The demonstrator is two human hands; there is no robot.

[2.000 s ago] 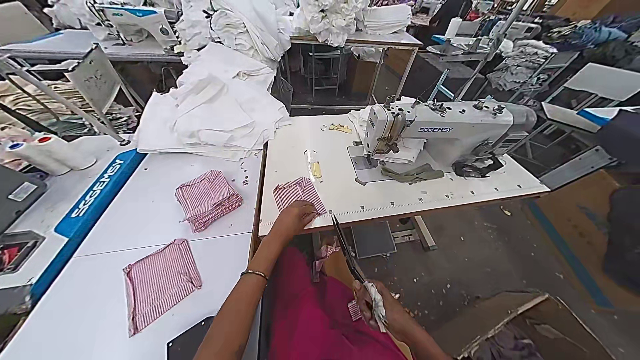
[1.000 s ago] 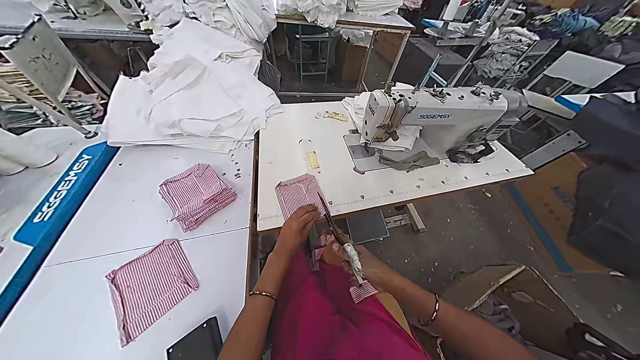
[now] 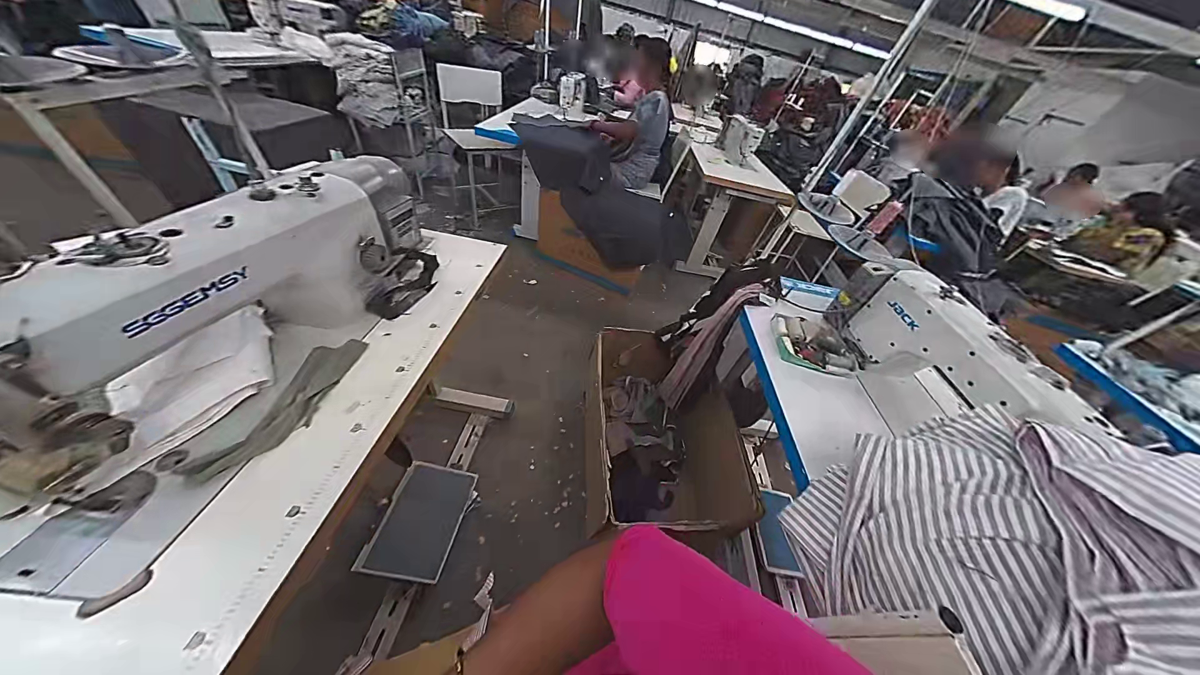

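Neither of my hands shows in the head view; only a bare forearm with a bracelet (image 3: 459, 659) and a bright pink sleeve (image 3: 703, 600) enter at the bottom, with the wrist at the lower edge. What the hands hold is hidden. A small scrap of striped cloth (image 3: 485, 592) is near the wrist. To the left stands a white SGGEMSY sewing machine (image 3: 281, 244), with folded white cloth (image 3: 202, 375) and a grey-green cloth strip (image 3: 281, 412) beneath its arm.
An open cardboard box (image 3: 722, 469) with cloth scraps stands on the floor. At the right, grey-and-white striped fabric (image 3: 947, 497) lies before a Jack sewing machine (image 3: 966, 328). A foot pedal (image 3: 419, 520) sits below the left table (image 3: 459, 272). Several people work at machines farther back.
The view has swung far to the right. Both hands, the scissors and the pink striped pieces, visible one second ago, are out of view.
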